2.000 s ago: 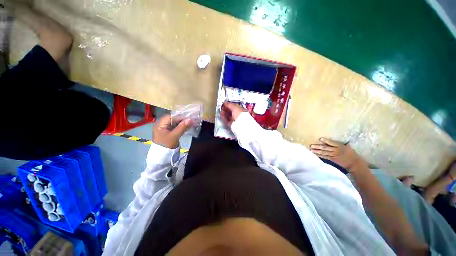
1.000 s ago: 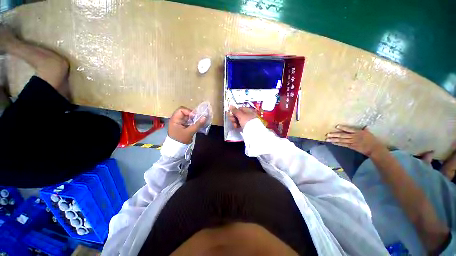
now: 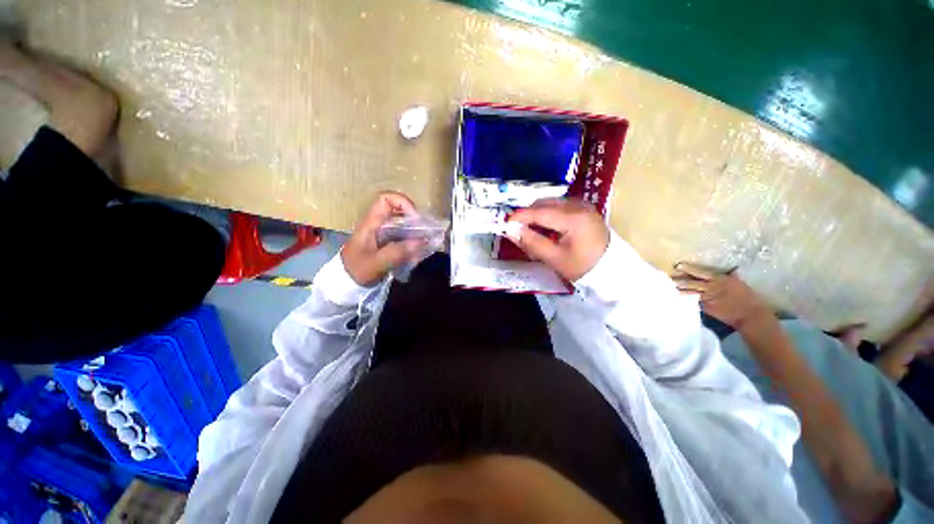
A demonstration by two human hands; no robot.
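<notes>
A red carton (image 3: 604,154) with a pale inside lies at the bench edge in front of me. A dark blue phone (image 3: 522,148) and white-printed items lie in it. My left hand (image 3: 379,244) holds a small clear zip bag (image 3: 412,233) just left of the carton. My right hand (image 3: 568,237) is over the carton, its thumb and fingers pinched on a small white piece (image 3: 511,227), too small to name surely. A rounded white part (image 3: 413,123) lies on the bench left of the carton.
The pale wooden bench (image 3: 277,113) borders a green conveyor (image 3: 707,51). Another person's hand (image 3: 717,293) rests at the bench edge on the right; a person's arm is at left. A red stool (image 3: 246,251) and blue crates (image 3: 154,394) of white parts stand at lower left.
My right hand has come up from inside the carton and moved right, with a small white piece now showing at its fingertips. My left hand still holds the bag, now turned flatter.
</notes>
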